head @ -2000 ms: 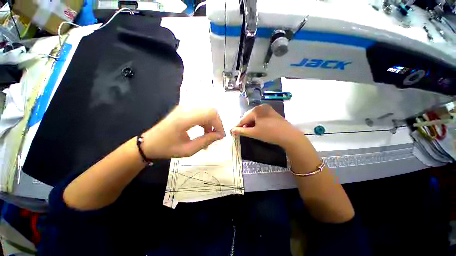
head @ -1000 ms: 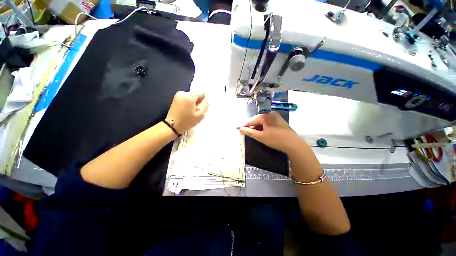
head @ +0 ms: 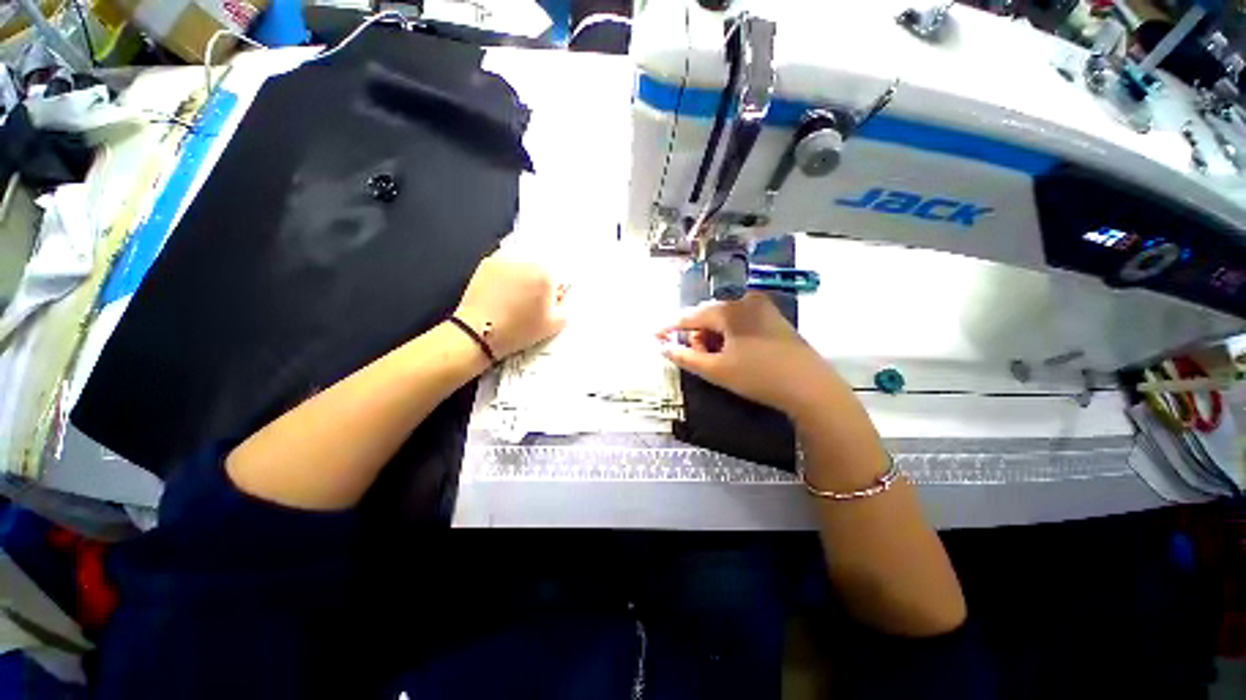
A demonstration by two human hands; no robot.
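The cream marked piece [head: 588,390] lies below the needle area of the white sewing machine [head: 765,151]. Its near end is rumpled and blurred, and its upper part is lost in glare. My left hand [head: 513,308] is curled on its left side; the fingertips are hidden. My right hand [head: 749,358] is at its right edge, thumb and forefinger drawn together; glare hides whether they grip it. A narrow black strip [head: 738,424] lies under my right hand. The large black panel [head: 273,287] lies left of my left hand.
A small round dark item [head: 381,186] sits on the large black panel. A blue-green tool [head: 783,279] lies beside the presser foot. A green disc [head: 890,380] is on the machine bed. A printed ruler [head: 957,465] runs along the front edge. Red-handled scissors [head: 1202,397] are at far right.
The cream piece has moved away from me toward the needle, uncovering the ruler at its near end. My left hand has moved from a raised pinch down onto the piece. My right hand stays near its edge.
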